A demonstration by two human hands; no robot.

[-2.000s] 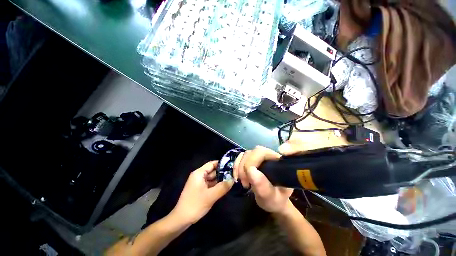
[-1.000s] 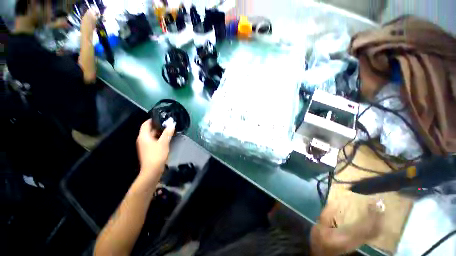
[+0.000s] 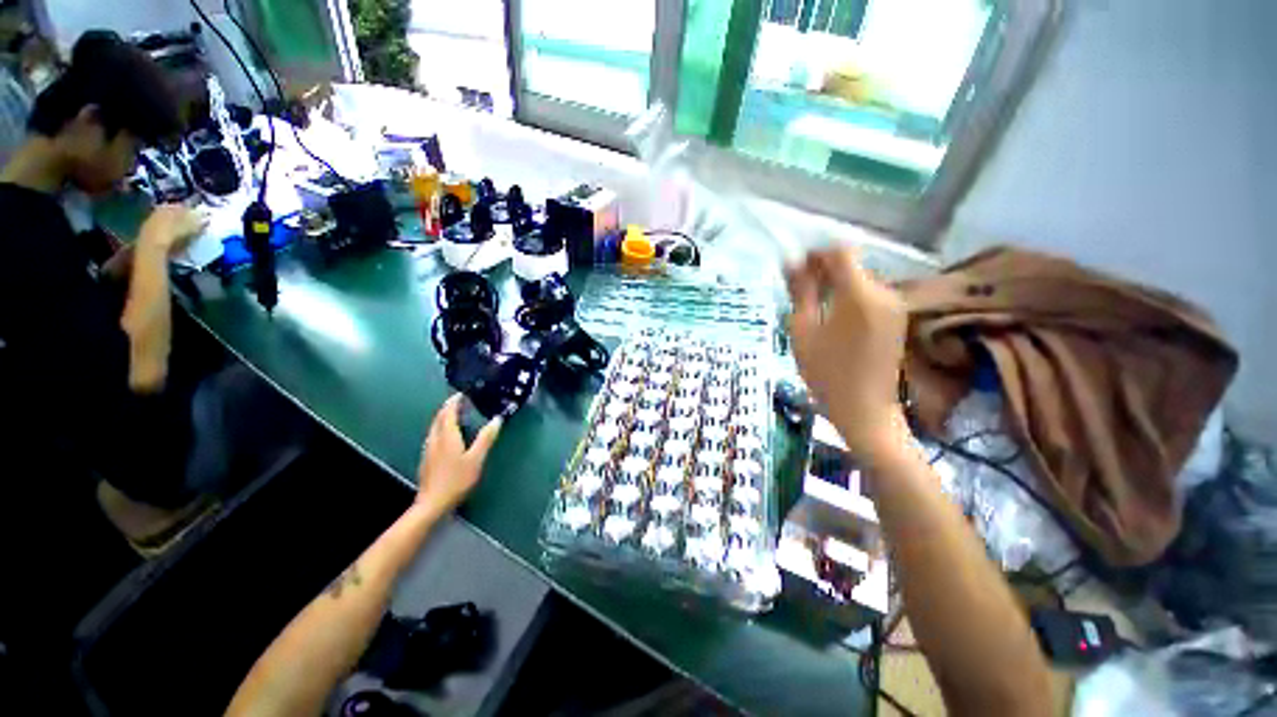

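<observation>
My left hand (image 3: 452,460) has its thumb and fingers at the near edge of a black housing (image 3: 499,384), which is at the near end of a group of black housings (image 3: 466,319) on the green bench top. My right hand (image 3: 845,331) is raised and blurred beyond the metal screw feeder (image 3: 836,539). Blurred clear plastic shows beside its fingers; whether the hand grips it cannot be told. A stacked blister tray (image 3: 664,469) holds rows of white parts with coloured leads. The screwdriver is not visible near my hands.
A crate (image 3: 469,581) with black housings is below the bench edge. A person in black (image 3: 63,364) works at the left, by a hanging driver (image 3: 261,252). Brown cloth (image 3: 1078,378), plastic bags and a black adapter (image 3: 1076,635) lie right. Windows stand behind.
The view has risen towards the windows. My left hand has carried a housing to the group on the bench. My right hand has left the screwdriver and moved up past the feeder.
</observation>
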